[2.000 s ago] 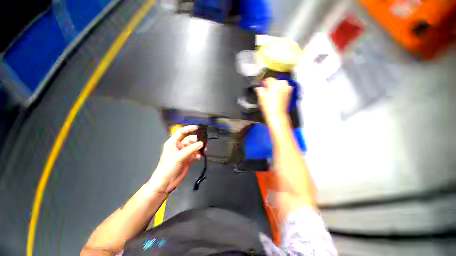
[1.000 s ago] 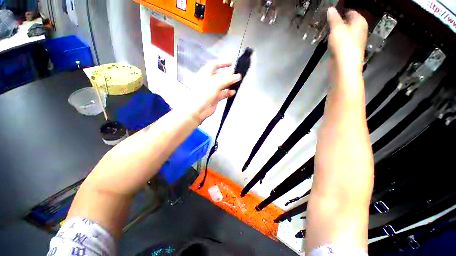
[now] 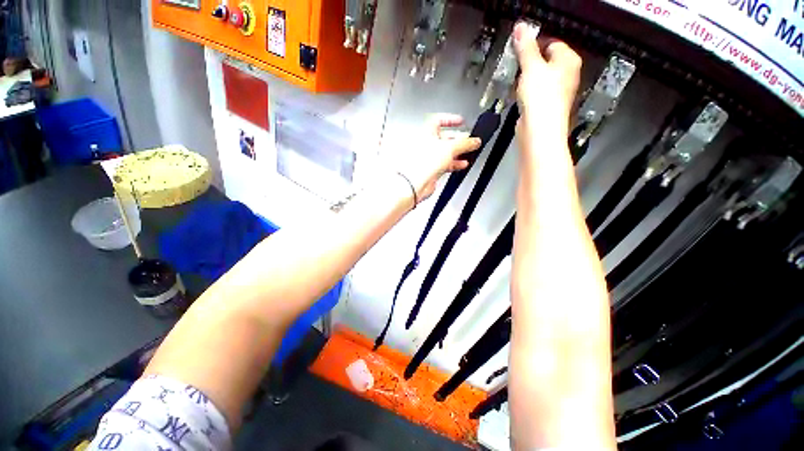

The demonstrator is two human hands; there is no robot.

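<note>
A narrow black strap (image 3: 426, 231) hangs down the white wall, its top end at a metal clip (image 3: 502, 74) on the overhead rack. My left hand (image 3: 451, 157) is at the strap's upper part, with its fingertips on the strap. My right hand (image 3: 548, 77) is raised at that clip, thumb on its upper part; the other fingers' contact is partly hidden. A dark jar (image 3: 157, 287) stands on the dark table with a thin pale stick (image 3: 126, 211) upright in it.
More black straps (image 3: 621, 195) hang to the right. An orange control box (image 3: 269, 35) is on the wall, and an orange tray (image 3: 388, 388) lies below the straps. The table (image 3: 44, 291) holds a clear tub (image 3: 104, 222), a yellow round pad (image 3: 163, 176) and blue cloth (image 3: 212, 238).
My hands have gone from the table to the rack. Since one second ago, the strap's top end has moved right and up to the clip, and my right hand has moved left to it.
</note>
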